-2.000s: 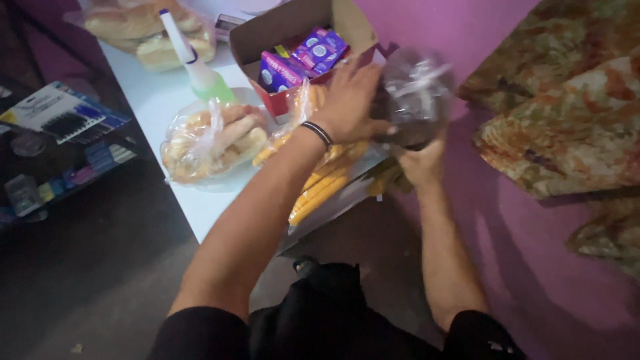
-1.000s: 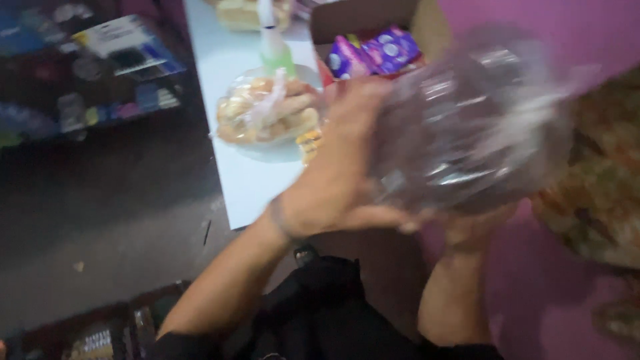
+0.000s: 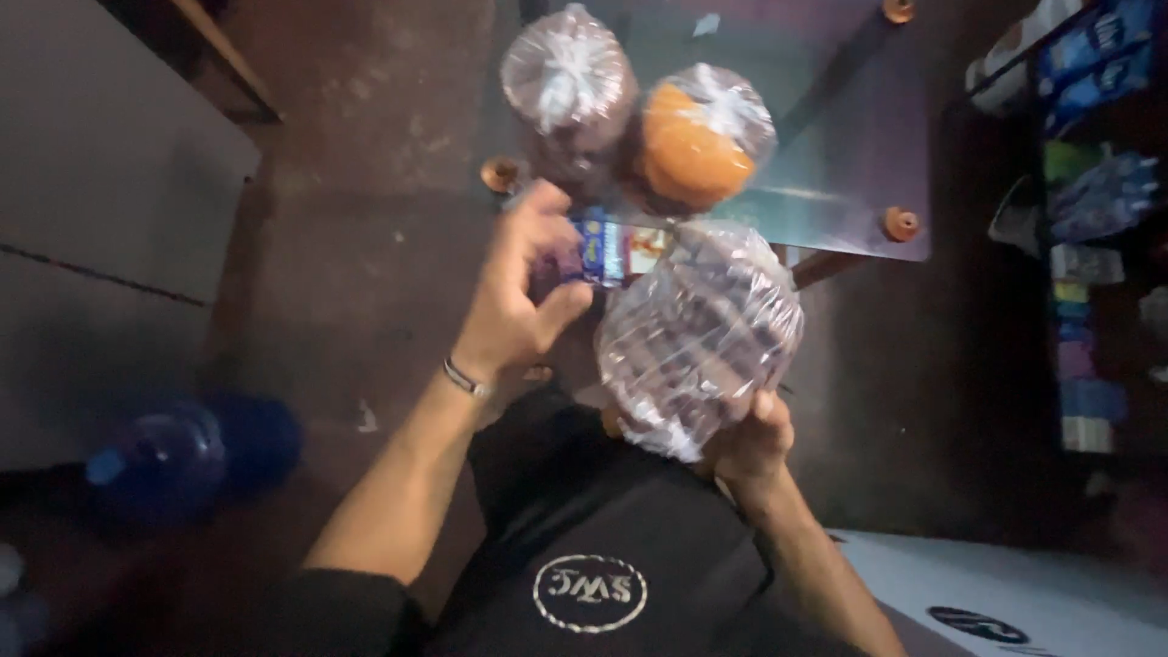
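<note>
A clear plastic bag of dark brown pieces (image 3: 698, 338) is held from below by my right hand (image 3: 753, 438), its fingers partly hidden behind the bag. My left hand (image 3: 529, 283), with thumb and fingers apart, is beside small blue packets (image 3: 602, 246); whether it touches them is unclear. A red and white packet (image 3: 646, 248) lies between those and the bag. Beyond the hands, another knotted bag with dark contents (image 3: 570, 87) and a knotted bag with orange contents (image 3: 703, 141) stand side by side on a glass-topped table (image 3: 839, 155).
Copper-coloured round fittings (image 3: 902, 224) mark the table's corners. At the left on the floor lies a blue water jug (image 3: 192, 456). Shelves with packaged goods (image 3: 1086, 347) run along the right. A white surface with a dark oval mark (image 3: 1031, 593) is at the lower right.
The view has swung from the white table with bread bags to the glass table. My left hand has come away from the dark bag, which my right hand still holds.
</note>
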